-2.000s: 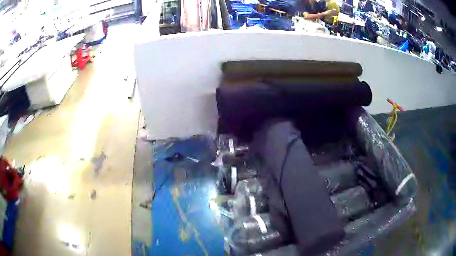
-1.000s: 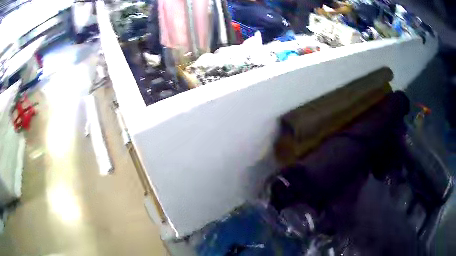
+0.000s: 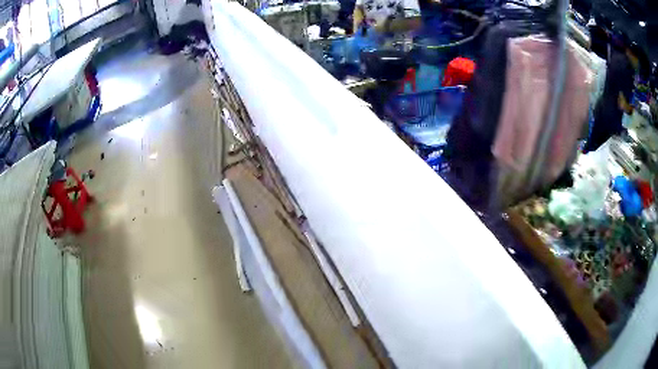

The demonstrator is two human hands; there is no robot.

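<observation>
Neither of my hands is in the picture. Nearest in front of me is a long, low white partition wall [image 3: 404,216] that runs from the upper left to the lower right. Long thin poles or strips [image 3: 288,209] lie along its foot on the floor side. A long white tube or strip [image 3: 270,277] lies on the beige floor beside them, running out at the bottom edge.
A red stool [image 3: 67,202] stands on the left beside a white stack or table [image 3: 29,267]. A white table [image 3: 61,79] is further back. Beyond the wall hang pink cloth [image 3: 541,108] and dark garments, near blue crates [image 3: 429,119] and a heap of mixed scraps [image 3: 591,245].
The view has swung left and moved along the wall. The dark fabric rolls and plastic-wrapped bundles have gone out of view. The hanging pink cloth now shows larger at the right.
</observation>
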